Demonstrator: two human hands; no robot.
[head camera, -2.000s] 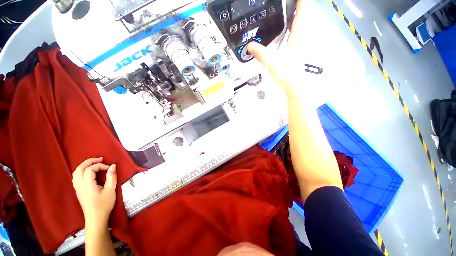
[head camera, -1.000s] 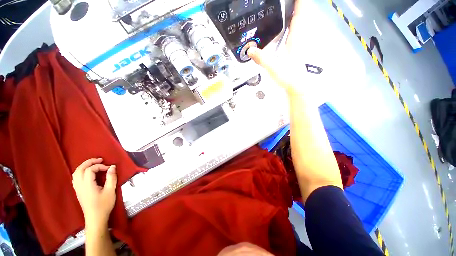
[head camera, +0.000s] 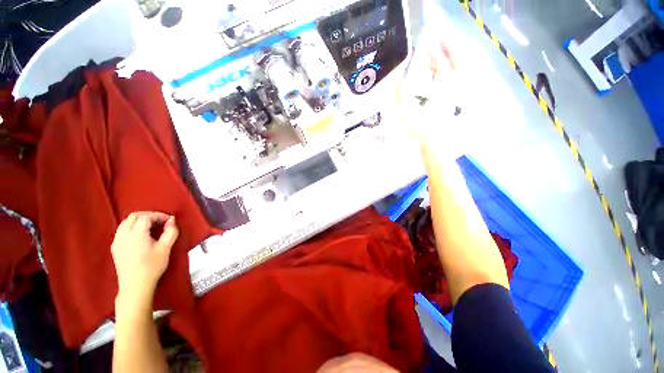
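A white overlock machine (head camera: 240, 36) with a blue stripe stands at the top centre, its black control panel (head camera: 368, 44) at its right. My right hand (head camera: 426, 87) is off the panel, over the white table to its right, overexposed and blurred; its fingers are hard to make out. My left hand (head camera: 144, 248) rests on the red cloth (head camera: 87, 189) left of the machine, fingers curled with thumb and forefinger close together; I cannot tell if cloth is pinched. More red cloth (head camera: 313, 313) lies over my lap and the table's front edge.
A blue bin (head camera: 539, 269) with bunched dark red pieces stands right of my lap, partly behind my right forearm. A ruler strip (head camera: 255, 256) runs along the table's front edge. A speckled cord (head camera: 29, 227) lies at the left. Yellow-black tape (head camera: 560, 131) crosses the floor.
My right hand has left the panel's round dial and moved right and down onto the table, covering part of the black snips. The view has shifted slightly. My left hand keeps its place on the cloth.
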